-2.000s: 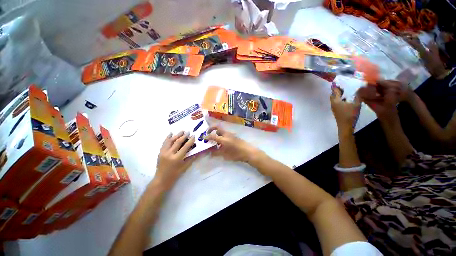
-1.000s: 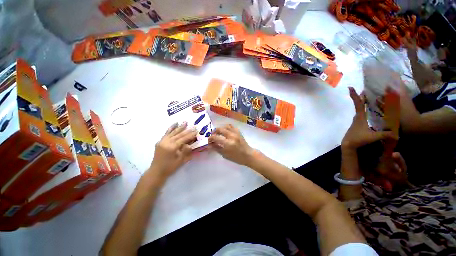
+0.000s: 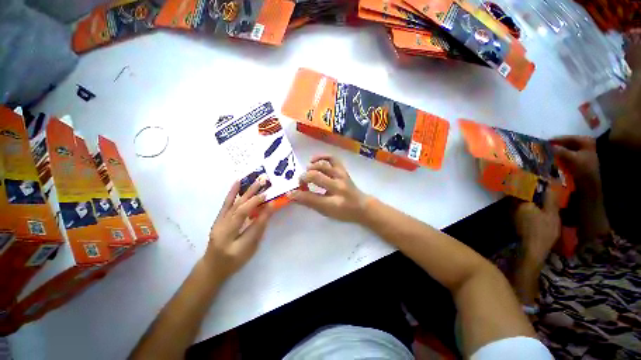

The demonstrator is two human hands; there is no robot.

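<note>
A retail box point(image 3: 261, 149) lies white side up on the table in front of me, with a dark heading and product pictures. A narrow orange flap point(image 3: 280, 201) shows at its near end. My left hand point(image 3: 241, 223) rests on the near left corner, fingertips on the white panel. My right hand point(image 3: 333, 188) has its fingers pinched at the near right corner and the orange flap. The palm sides of both hands are hidden.
A filled box point(image 3: 372, 123) with orange end flaps lies right of the work. Finished boxes point(image 3: 83, 204) stand at left. Flat cartons point(image 3: 219, 17) lie at the back. A thin ring point(image 3: 150, 141) and small black piece point(image 3: 86, 93) lie left. A co-worker's hands hold another box point(image 3: 521, 160) at right.
The view has shifted closer and lower. The orange flap at the box's near end now shows more between my hands. The co-worker's box has come down onto the table area at right.
</note>
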